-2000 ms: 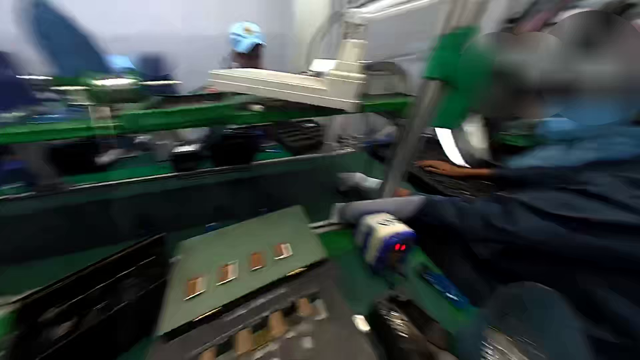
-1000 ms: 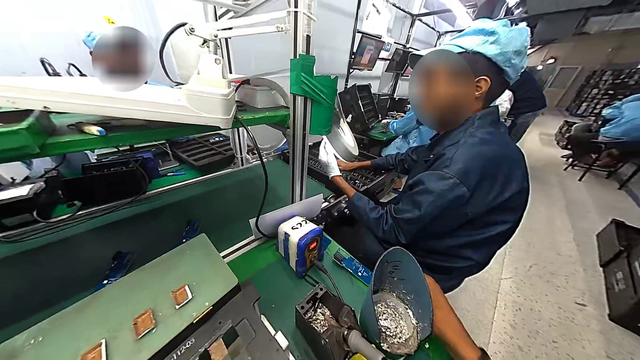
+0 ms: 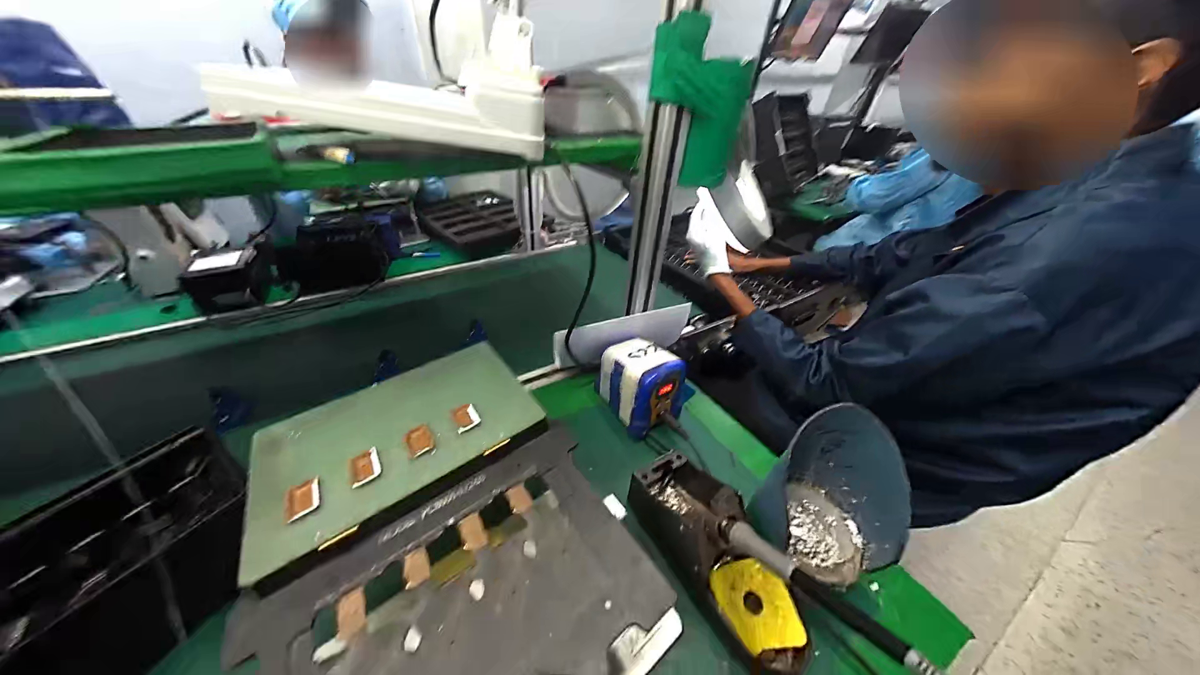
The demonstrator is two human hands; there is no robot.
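Neither of my hands shows in the head view. On the bench, a green board (image 3: pixel 375 422) carries several small copper-coloured pieces (image 3: pixel 366 466) in a row. It rests against a dark grey fixture plate (image 3: pixel 525 600) that has more such pieces along its slotted edge. To the right stands a blue and white soldering station (image 3: pixel 642 384) with a lit red display. Nearer is a soldering iron stand (image 3: pixel 680 497) with a yellow sponge (image 3: pixel 757 605), the iron (image 3: pixel 759 548) lying across it. Beside it, a dark tilted cup (image 3: pixel 844 469) holds silvery solder scraps.
A co-worker in a dark blue coat sits at the right, a white-gloved hand at a ring-shaped lamp (image 3: pixel 750 211). A metal post (image 3: pixel 656 206) with green tape rises behind the station. A black bin (image 3: pixel 103 544) is at the left. A green shelf (image 3: pixel 141 173) crosses behind.
The view has swung right and then partly back left. The co-worker's gloved hand stays near the lamp between one second ago and now.
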